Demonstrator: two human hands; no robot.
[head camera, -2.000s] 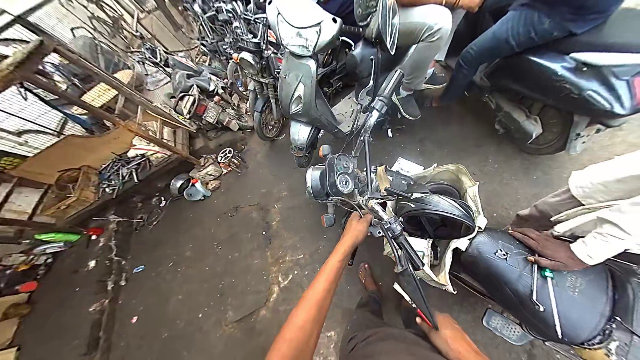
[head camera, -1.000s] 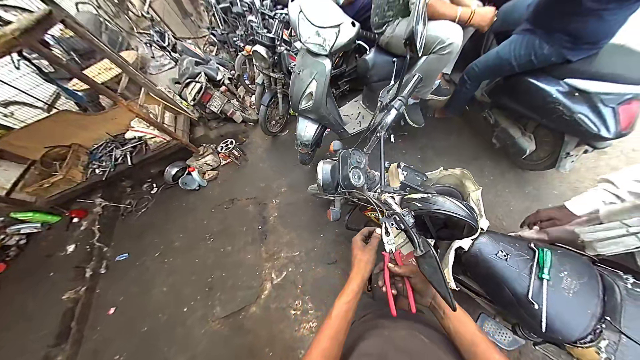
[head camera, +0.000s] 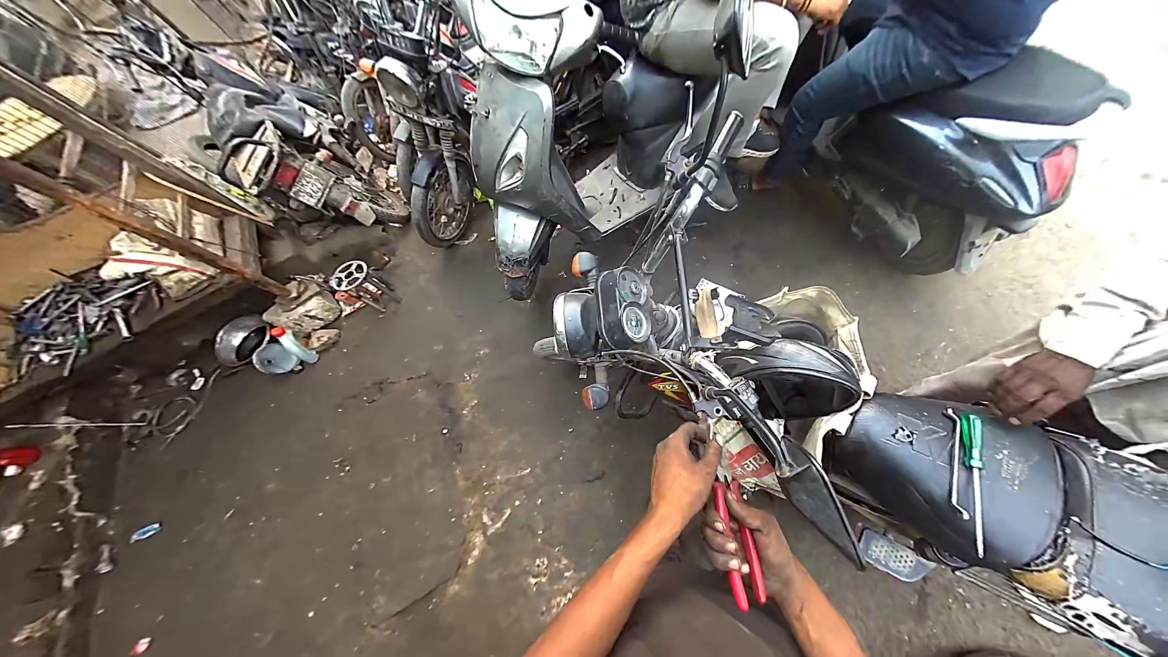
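Note:
My right hand (head camera: 753, 543) is closed around the red-handled pliers (head camera: 750, 552), whose jaws point up toward the handlebar of a black motorcycle. Beside the jaws, my left hand (head camera: 683, 470) pinches at a small part or cable end below the handlebar's control clamp (head camera: 725, 399); what its fingers hold is too small to tell. Behind the handlebar are the instrument gauges (head camera: 635, 321) and the headlamp (head camera: 573, 325). A green-handled screwdriver (head camera: 974, 456) and a bent metal rod (head camera: 955, 465) lie on the black seat (head camera: 1013, 484).
Another person's hand (head camera: 1040, 385) rests by the seat's far edge. A grey scooter (head camera: 522, 137) stands ahead, and people sit by a dark scooter (head camera: 985, 155). At left are a metal bowl (head camera: 241, 341), a chainring (head camera: 349, 275) and a pile of metal parts (head camera: 78, 315).
My left hand has moved off the handlebar area to just below it. The red pliers, low in my right hand two seconds ago, are now raised upright beside my left hand.

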